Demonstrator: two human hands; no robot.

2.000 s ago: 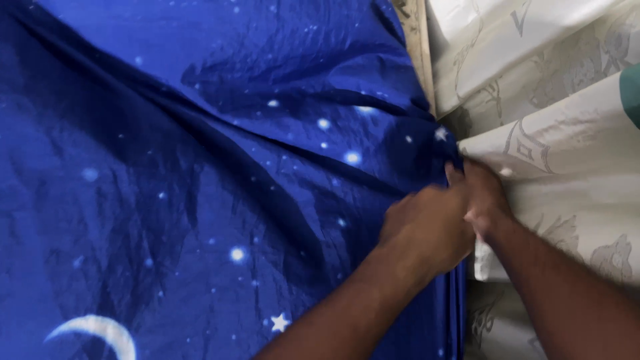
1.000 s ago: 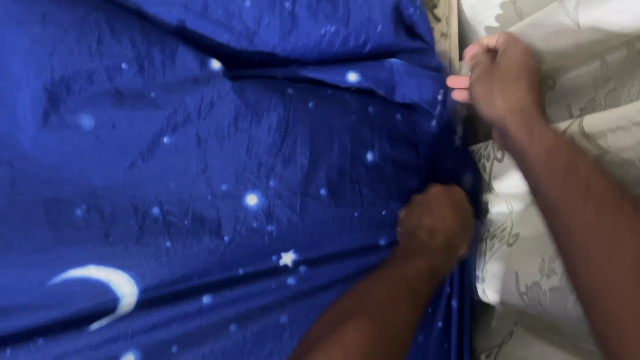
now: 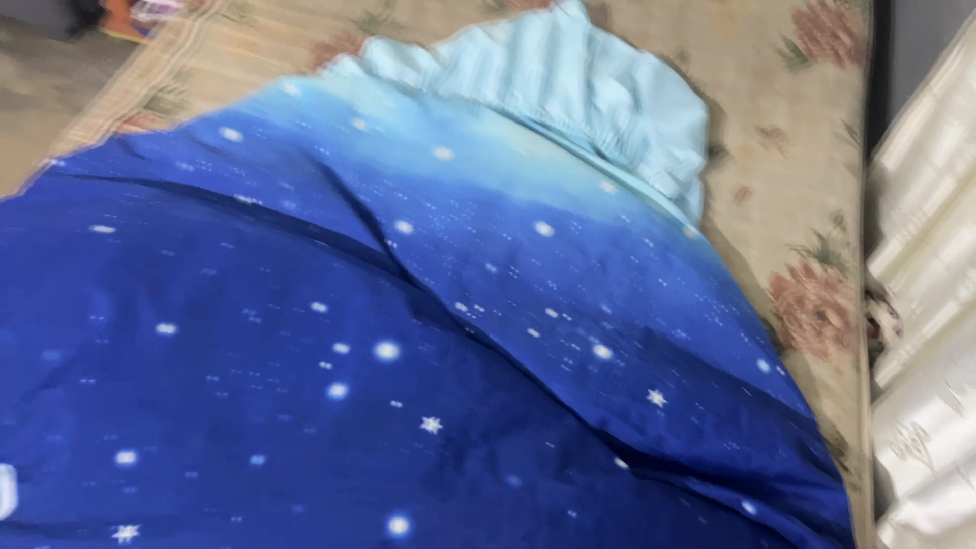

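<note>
A blue fitted sheet [image 3: 473, 320] printed with white stars spreads over a mattress [image 3: 770, 168] with a floral cover. Its far part fades to light blue, and the gathered elastic edge [image 3: 625, 114] lies bunched on top of the mattress. Long creases run diagonally across the sheet towards the lower right. Neither my left hand nor my right hand shows in the view now, so what they hold or touch cannot be seen. The picture is somewhat blurred.
Pale patterned curtains [image 3: 930, 320] hang along the right side, close to the mattress edge. Past the mattress at the upper left is a beige surface [image 3: 53, 99], with an orange item [image 3: 128, 21] near its corner.
Both hands, at the sheet's right edge two seconds ago, are out of view. One second ago my right hand was off the sheet. The view has swung to the sheet's light blue end.
</note>
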